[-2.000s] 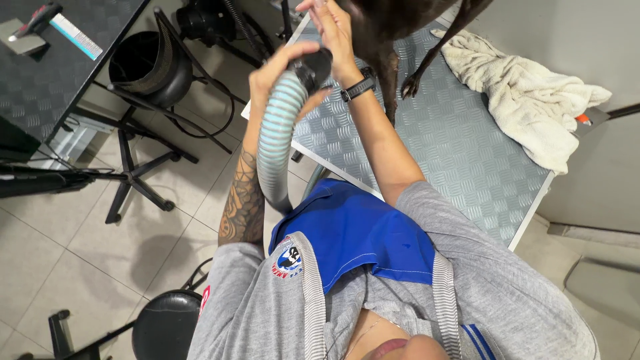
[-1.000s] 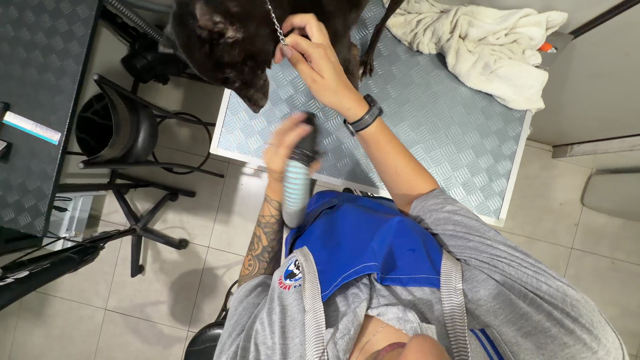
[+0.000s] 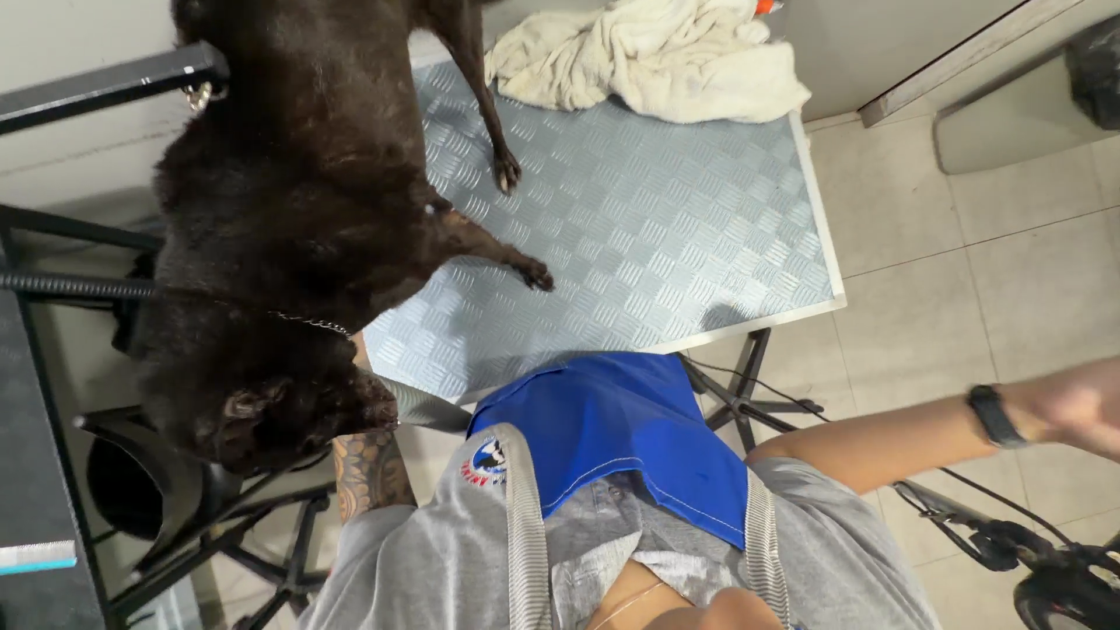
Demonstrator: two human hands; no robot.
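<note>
A dark short-haired dog point(image 3: 289, 210) stands on the grooming table point(image 3: 647, 219), its head lowered over the table's left side. A metal chain collar point(image 3: 315, 322) lies round its neck. My tattooed left forearm point(image 3: 372, 472) goes up behind the dog's head; a strip of skin point(image 3: 360, 352) shows at the muzzle, and the rest of that hand is hidden. Beside it runs the grey ribbed hose point(image 3: 424, 407), its far end also hidden. My right hand point(image 3: 1081, 407), above a black wristband, reaches out to the right, blurred, its fingers cut off by the frame edge.
A crumpled cream towel point(image 3: 647, 61) lies at the table's back edge. A black metal arm point(image 3: 105, 87) juts in from the left. Below it stand a black dryer-like cylinder point(image 3: 131, 490) and a dark side table with a comb point(image 3: 35, 557). Wheeled stand legs point(image 3: 744, 407) are under the table.
My right hand has left the chain at the dog's neck and swung far out to the right. My left hand, with the hose beside it, has gone behind the dog's head. The view has shifted.
</note>
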